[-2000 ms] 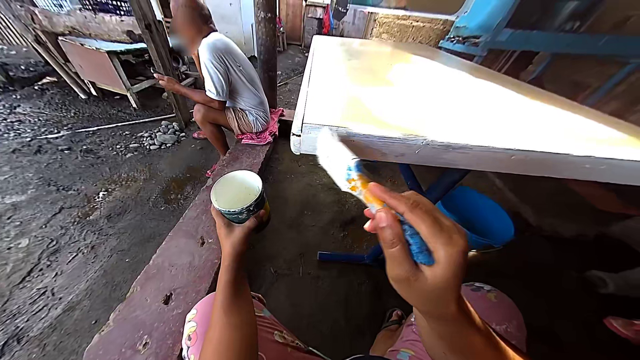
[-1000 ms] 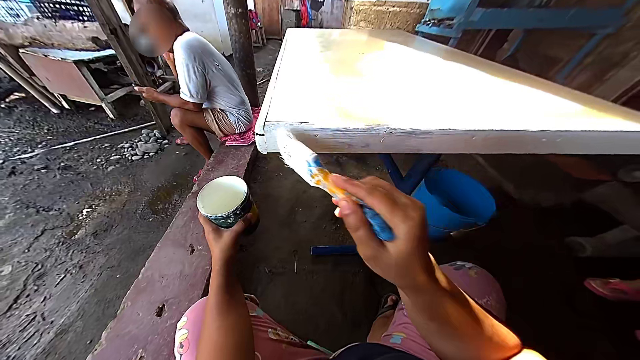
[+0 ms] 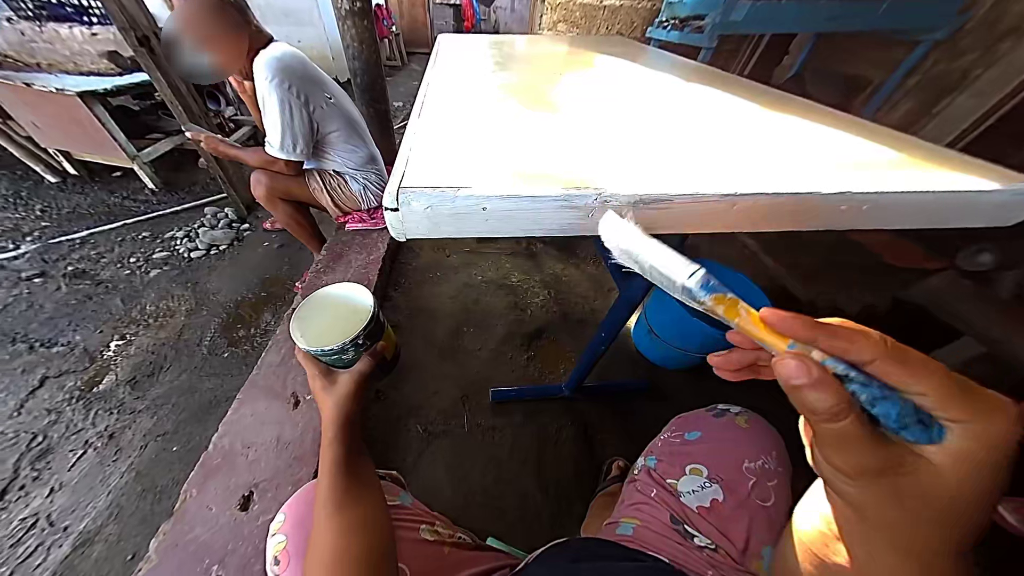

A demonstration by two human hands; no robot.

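My left hand [image 3: 340, 384] is closed around a can of white paint [image 3: 334, 317], held upright over the edge of a reddish ledge. A paintbrush [image 3: 740, 314] is in my right hand [image 3: 872, 408], gripped by its blue and orange paint-marked handle. Its white-coated bristles point up and left, at the lower front edge of a white wooden tabletop [image 3: 552, 120]; whether they touch it I cannot tell. White paint covers the left part of that front edge, while a stretch right of the bristles looks thinner and pinkish.
A person [image 3: 312, 120] sits at the far end of the reddish ledge [image 3: 240, 448], left of the table. Under the tabletop are a dark blue metal leg [image 3: 604, 336] and a blue bucket [image 3: 680, 328]. Stones [image 3: 210, 232] lie on the wet ground at left. A light-blue wooden structure stands behind.
The brush in my right hand has moved rightward along the tabletop's front edge, from near its left corner. My left hand still holds the can.
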